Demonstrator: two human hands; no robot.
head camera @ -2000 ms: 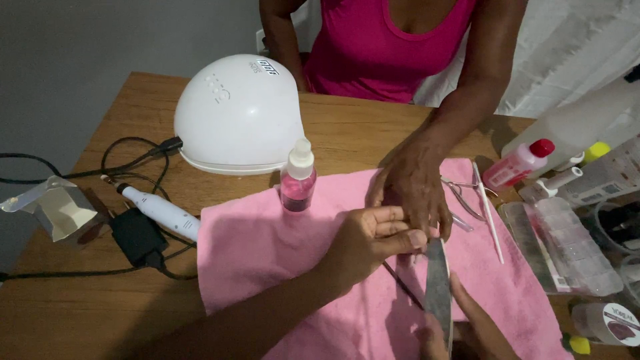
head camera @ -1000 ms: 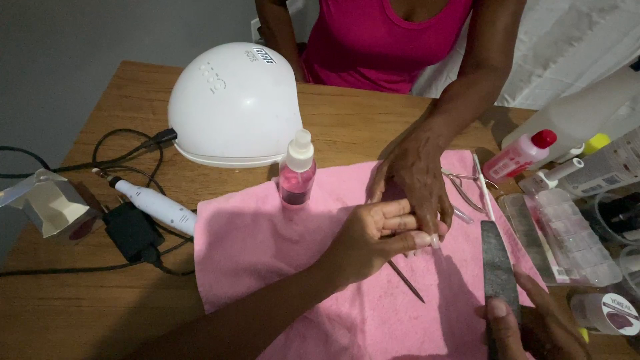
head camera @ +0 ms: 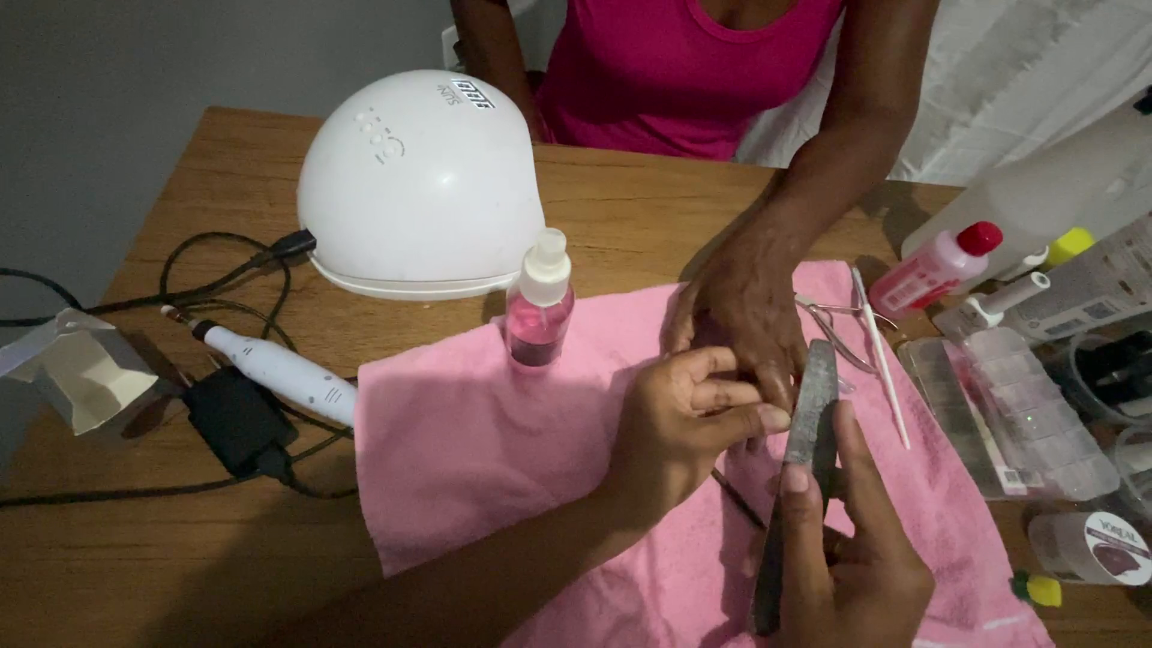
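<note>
My left hand (head camera: 688,423) holds a finger of another person's hand (head camera: 751,306), thumb and fingers closed around its tip. That person's hand rests palm down over a pink towel (head camera: 450,450). Between thumb and fingers, my right hand (head camera: 846,549) grips a grey nail file (head camera: 810,405), whose upper end stands beside the held fingertip; whether they touch I cannot tell. A thin dark stick (head camera: 738,498) lies on the towel under my hands. Metal cuticle nippers (head camera: 837,337) and a slim white stick (head camera: 882,360) lie right of the other person's hand.
A white nail lamp (head camera: 418,189) stands at the back left, with a pink spray bottle (head camera: 540,306) before it. An electric nail drill (head camera: 274,369), black adapter (head camera: 238,423) and cables lie left. Right are a red-capped bottle (head camera: 936,270), a clear compartment box (head camera: 1044,414) and a jar (head camera: 1089,547).
My right hand with the file has moved left and up from its place one second ago, back to beside the held finger. My left hand keeps its hold on the finger.
</note>
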